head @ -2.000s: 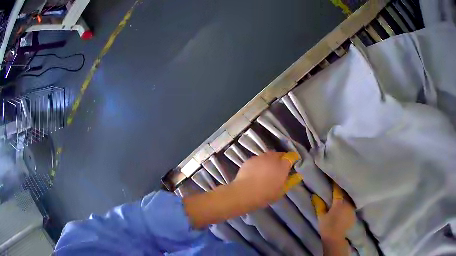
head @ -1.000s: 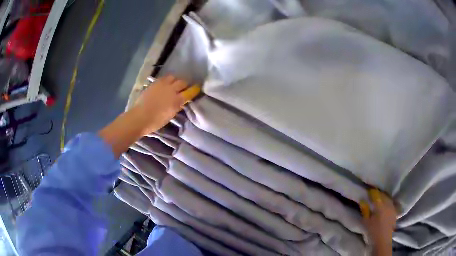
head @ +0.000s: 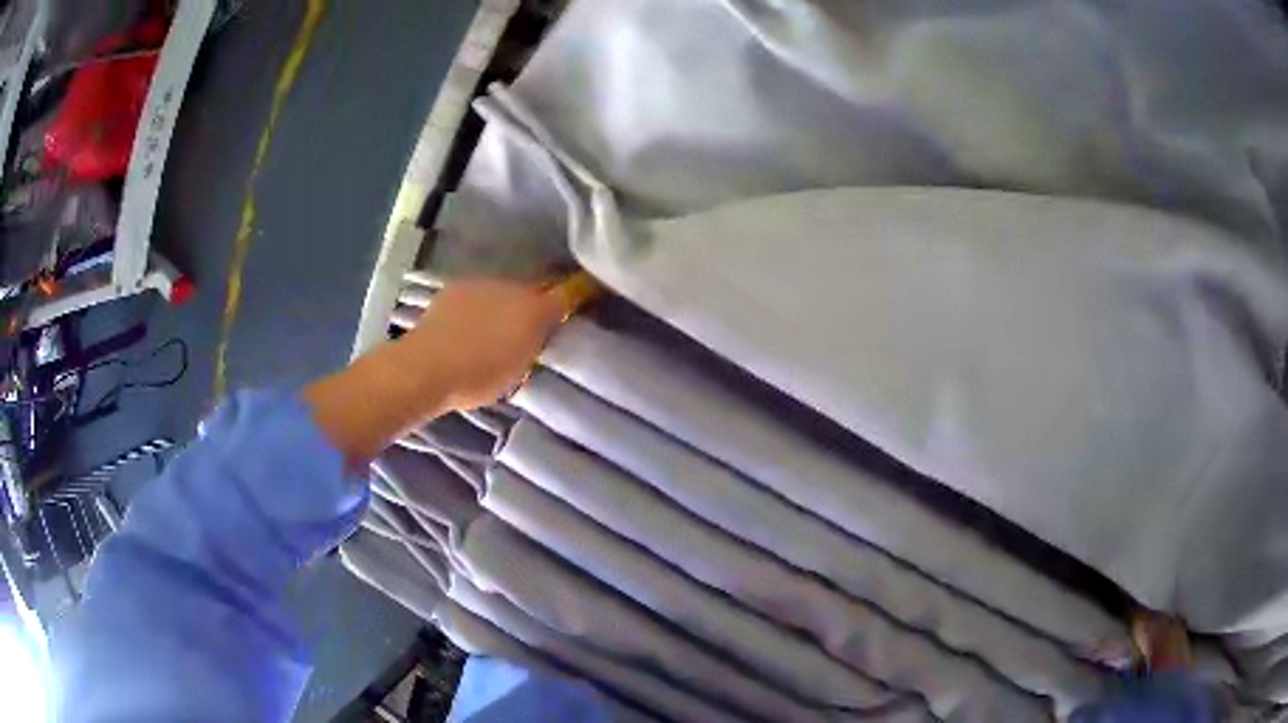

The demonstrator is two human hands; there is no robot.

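The pale grey curtain panel [head: 904,311] covers most of the rack, with long parallel folds [head: 706,523] in its lower part and a wide loose part above. A dark gap runs between them. My left hand [head: 495,339], with yellow-orange fingertip covers, pinches the cloth at the upper left end of the gap, beside the gathered heading [head: 558,156]. My right hand [head: 1161,643] is at the gap's lower right end, small and partly hidden by cloth. Its fingertips and grip cannot be made out.
The rack's pale end rail [head: 410,212] curves along the panel's left edge. Beyond it are the dark floor with a yellow line [head: 252,212], a white table leg [head: 141,170], a red bag or cloth [head: 102,113] and a wire rack [head: 85,509] at the left.
Since one second ago, my right hand has moved right and down in view and is more covered by cloth. The dark gap beside the loose part is wider. My left hand stays near the heading.
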